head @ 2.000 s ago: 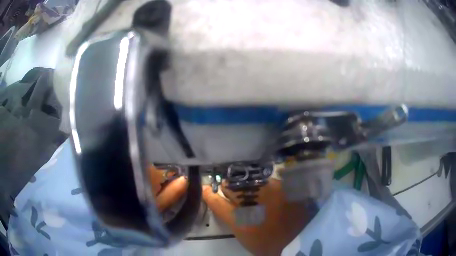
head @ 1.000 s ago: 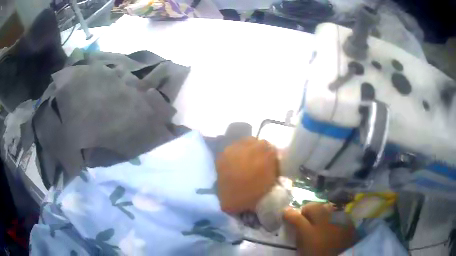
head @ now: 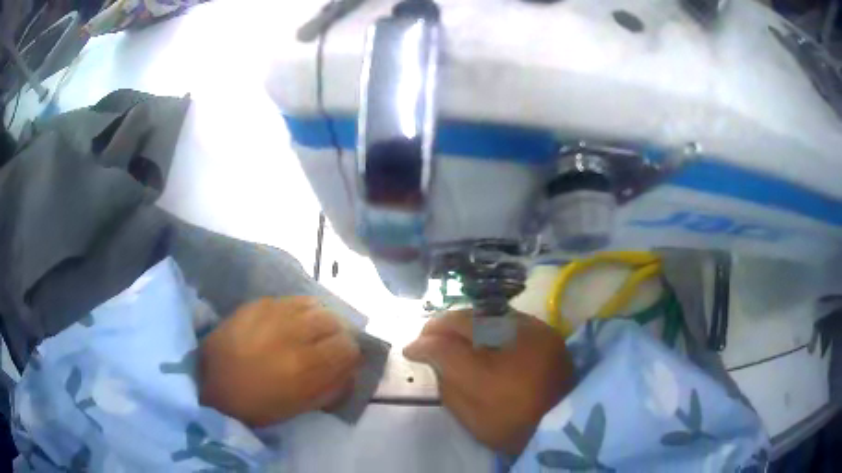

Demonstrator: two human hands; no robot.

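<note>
My left hand (head: 279,360) is closed on a grey cut piece (head: 369,374) at the table's front edge, left of the needle area. More grey cloth (head: 245,272) runs from this hand back toward the heap on the left. My right hand (head: 503,369) lies just below the presser foot and needle area (head: 451,286), partly behind the tension assembly; whether it holds anything is hidden. The white sewing machine head (head: 499,175) with its blue stripe and shiny chrome guard (head: 399,111) fills the upper middle.
A heap of grey cloth (head: 74,212) lies on the left of the white table (head: 226,185). Scissors with a yellow handle loop (head: 559,294) and a green one lie right of the needle, with a dark slim tool (head: 720,300) farther right. Patterned cloth lies at the back left.
The view has swung back over the machine head. My left hand has moved left, away from the needle area, and grey cloth now shows under it. My right hand stays near the needle.
</note>
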